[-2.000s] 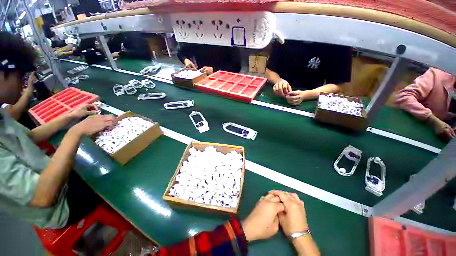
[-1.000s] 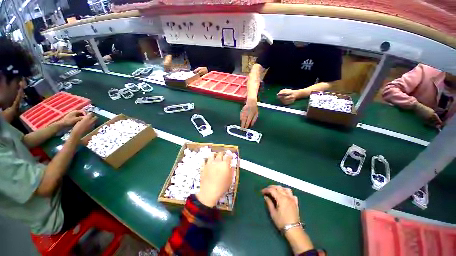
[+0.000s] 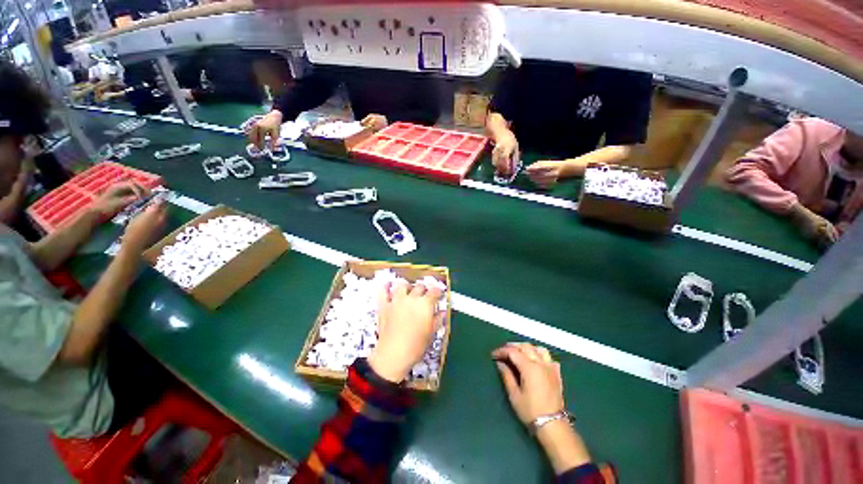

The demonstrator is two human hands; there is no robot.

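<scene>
An open brown carton (image 3: pixel 445 364) stands in front of me on the green worktop, full of small white plastic parts (image 3: pixel 348 319). My left hand (image 3: pixel 407 331), in a red plaid sleeve, reaches into the carton with its fingertips on the parts; whether it holds one is hidden. My right hand (image 3: pixel 535 383), with a bracelet, rests on the worktop right of the carton. Its thumb is apart from the bent fingers and nothing shows in it. White oval frames lie on the belt, the nearest (image 3: pixel 393 233) beyond the carton.
A pink-red tray (image 3: pixel 719 435) is at lower right beside a slanting post (image 3: pixel 785 317). Another carton (image 3: pixel 241 269) and a seated person (image 3: pixel 57 350) are at left. People work across the line with a compartment tray (image 3: pixel 416 151) and cartons. A metal rail (image 3: pixel 606 52) runs overhead.
My hands have parted from each other; the left moved into the carton. A person opposite took a frame from the belt. The other belt frames have shifted right.
</scene>
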